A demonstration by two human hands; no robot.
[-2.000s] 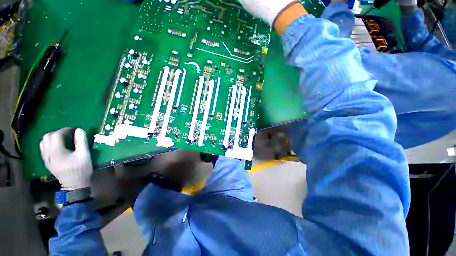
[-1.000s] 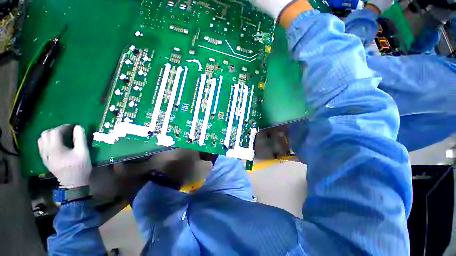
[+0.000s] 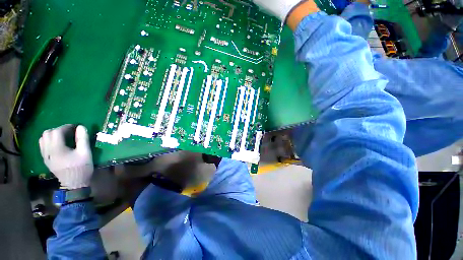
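A large green circuit board (image 3: pixel 210 66) with long white slots and a jagged white lower edge lies tilted on the green mat (image 3: pixel 84 76). Its lower edge reaches past the mat's front edge. My left hand (image 3: pixel 67 155), in a white glove, rests on the mat's front left part, left of the board, holding nothing, thumb apart from the fingers. My right hand (image 3: pixel 279 7), also gloved, is over the board's upper right part. It is cut off by the top edge, so its fingers and anything in them are hidden.
A thick black stick tool (image 3: pixel 39 78) with a thin tip and yellow-green cord lies at the mat's left. Another person's blue sleeve (image 3: pixel 359 19) is at upper right, by orange-copper parts (image 3: pixel 388 38). A black box-like object (image 3: pixel 439 213) stands at lower right.
My right hand and forearm have shifted slightly right. The board appears almost unchanged in place. The other person's hands and arms have moved at upper right. My left hand stays in place.
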